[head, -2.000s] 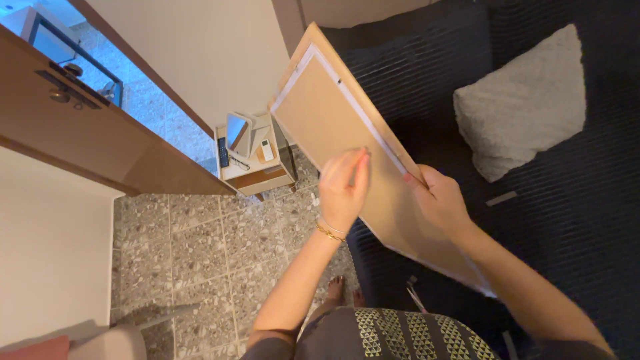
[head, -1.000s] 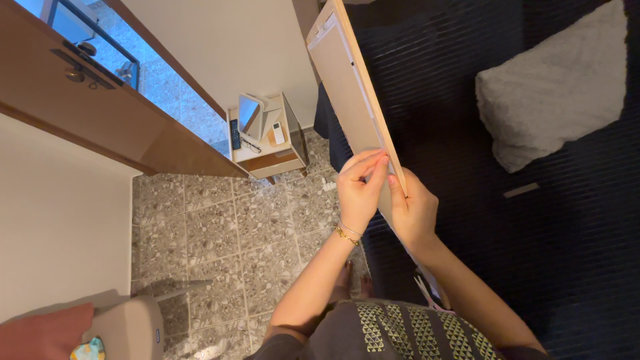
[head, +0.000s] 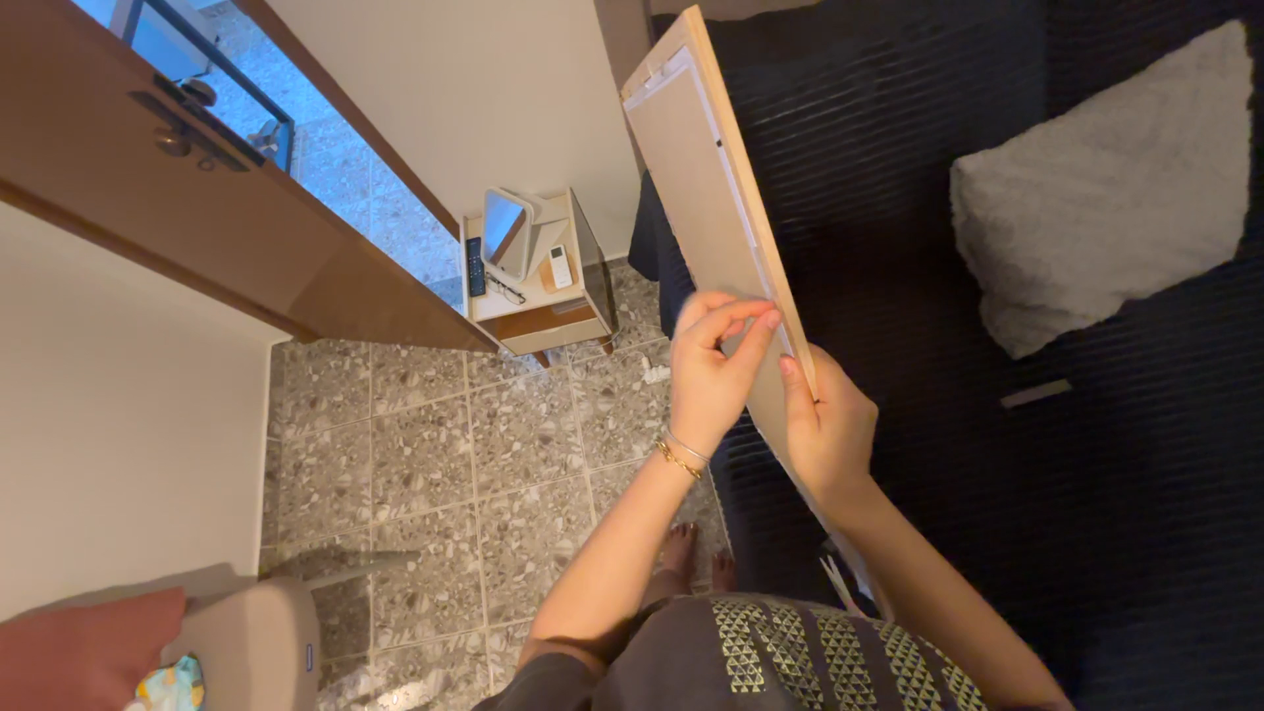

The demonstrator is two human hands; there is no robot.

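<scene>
A wooden-edged picture frame [head: 681, 188] is held up on its side, its brown backing board facing left and a white strip running along the inside of the edge. My right hand [head: 834, 425] grips the frame's long wooden edge, thumb on the back side. My left hand [head: 721, 365] has thumb and fingertips pinched together at the white strip, just above my right thumb; whether something thin is between them cannot be told. Scissors [head: 839, 583], partly hidden, lie on the dark ribbed cover near my right forearm.
On the dark cover [head: 928, 474] lie a grey cushion [head: 1106, 188] and a small flat strip [head: 1035, 393]. A nightstand [head: 553, 331] carries a mirror [head: 507, 234], remotes and eyeglasses [head: 506, 288]. A brown door [head: 326, 267] stands at left, a chair [head: 262, 642] at lower left.
The frame has turned to a steeper, more edge-on angle since two seconds ago. My left hand has moved from over the backing board to the strip along the frame's edge.
</scene>
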